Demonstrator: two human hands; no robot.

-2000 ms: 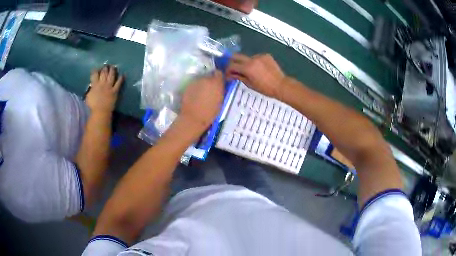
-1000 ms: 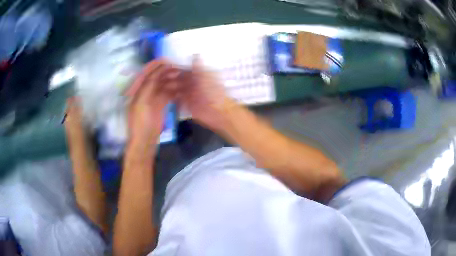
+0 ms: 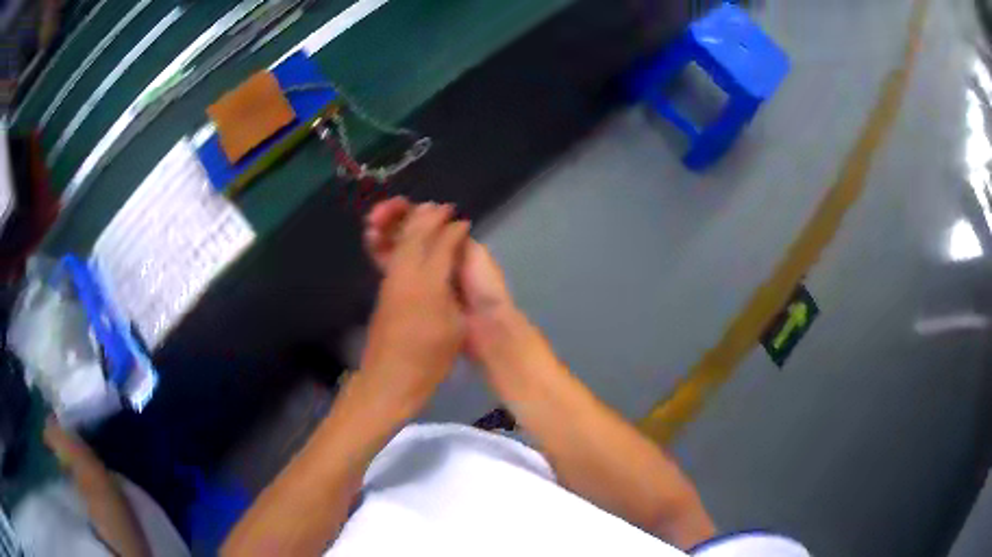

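Observation:
My left hand [image 3: 413, 277] and my right hand [image 3: 485, 289] are pressed together in front of my body, away from the bench. The left hand covers much of the right, and the fingers are blurred. I cannot tell whether anything is between them. The white parts tray [image 3: 174, 239] lies at the bench edge on the left, with rows of small marks. Beside it are the blue parts bin [image 3: 107, 321] and crinkled clear bags [image 3: 52, 339].
A brown square block [image 3: 250, 114] sits on a blue box [image 3: 305, 74], with wires hanging nearby. A blue stool [image 3: 742, 52] stands on the floor at upper right. A yellow floor line [image 3: 805, 239] and arrow sign [image 3: 792, 324] are right. Another person's arm [image 3: 96, 487] is lower left.
The view has swung right towards the floor. My hands have moved away from the bags and tray and come together. The stool and floor line now show more fully.

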